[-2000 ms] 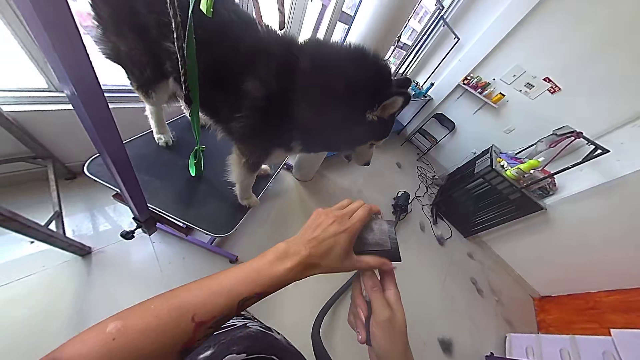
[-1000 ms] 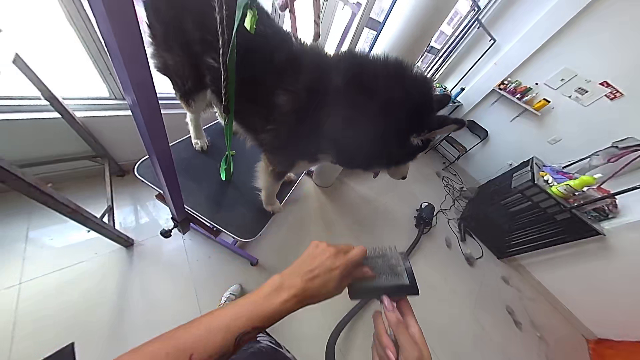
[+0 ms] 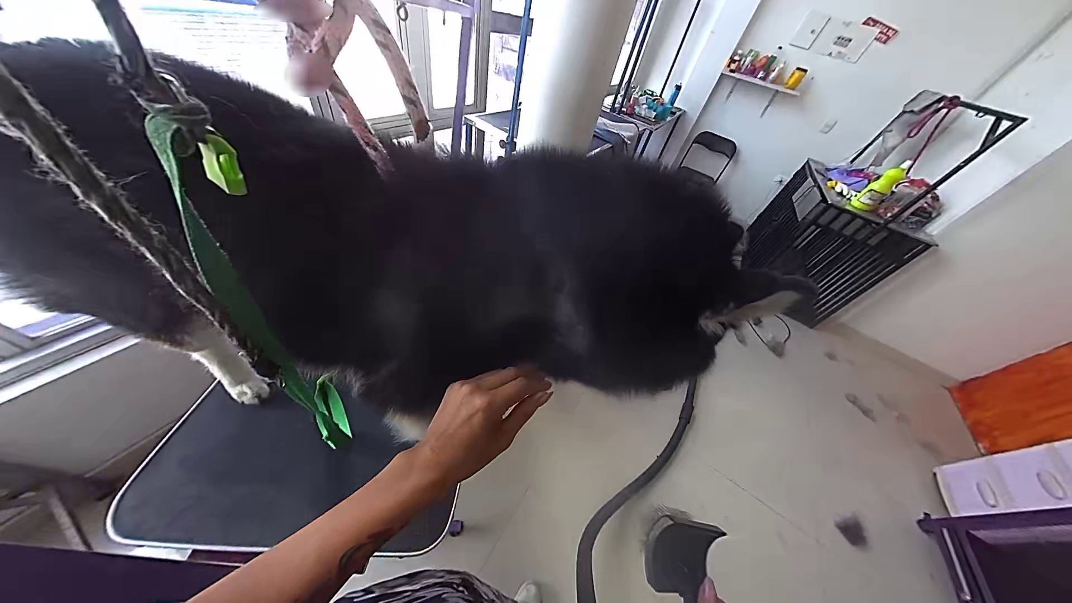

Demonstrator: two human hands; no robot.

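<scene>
A large black dog with white paws [image 3: 502,268] stands on the black grooming table [image 3: 276,486]. My left hand [image 3: 481,414] is at the fur of its neck or shoulder, fingers bent and loosely spread, with no tool seen in it. At the bottom right, my right hand [image 3: 709,591] shows only a fingertip beside a black slicker brush [image 3: 682,553]; the rest of that hand is out of frame. Grey fur sticks out at the brush's top edge. A green strap [image 3: 226,276] and a twisted rope [image 3: 126,218] hang before the dog.
A black hose [image 3: 628,494] runs down from behind the dog. At the right stand a black slatted crate [image 3: 821,243] with bottles on it and a purple-framed unit [image 3: 988,536]. Tufts of fur [image 3: 852,529] lie on the floor. A folding chair [image 3: 710,155] stands farther back.
My left hand has left the brush and moved to the dog's fur. The brush is now low at the right, beside my right hand. The view has moved much nearer to the dog.
</scene>
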